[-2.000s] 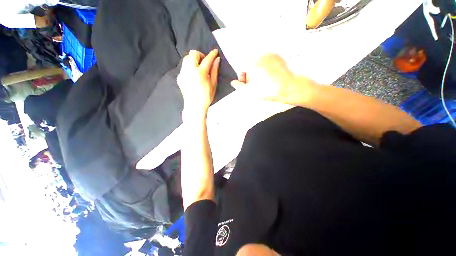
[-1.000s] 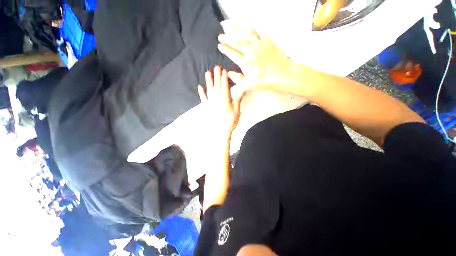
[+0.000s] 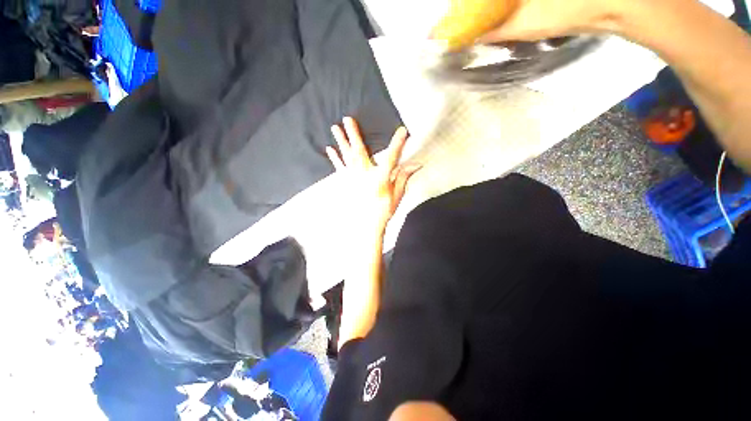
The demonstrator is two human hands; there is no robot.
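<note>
A dark grey garment (image 3: 255, 156) lies over the white padded board (image 3: 280, 218) and hangs off its left side in folds. My left hand (image 3: 370, 164) rests with its fingers spread at the garment's near right edge, palm down. My right hand (image 3: 510, 20), partly cut off by the top edge, is closed on the yellow-orange handle of the steam iron (image 3: 527, 66). The iron is blurred and sits over the white cover, right of the garment and apart from it.
A blue crate (image 3: 679, 214) stands on the speckled floor (image 3: 601, 185) at right, with a red-orange container (image 3: 669, 125) beyond it. A thin white cable hangs at far right. More blue crates show at upper left (image 3: 128, 49) and bottom (image 3: 292, 382). Scraps lie at left.
My right hand has left the garment edge, moved right and taken hold of the iron, which has shifted left. My left hand moved right along the edge and now lies with its fingers spread.
</note>
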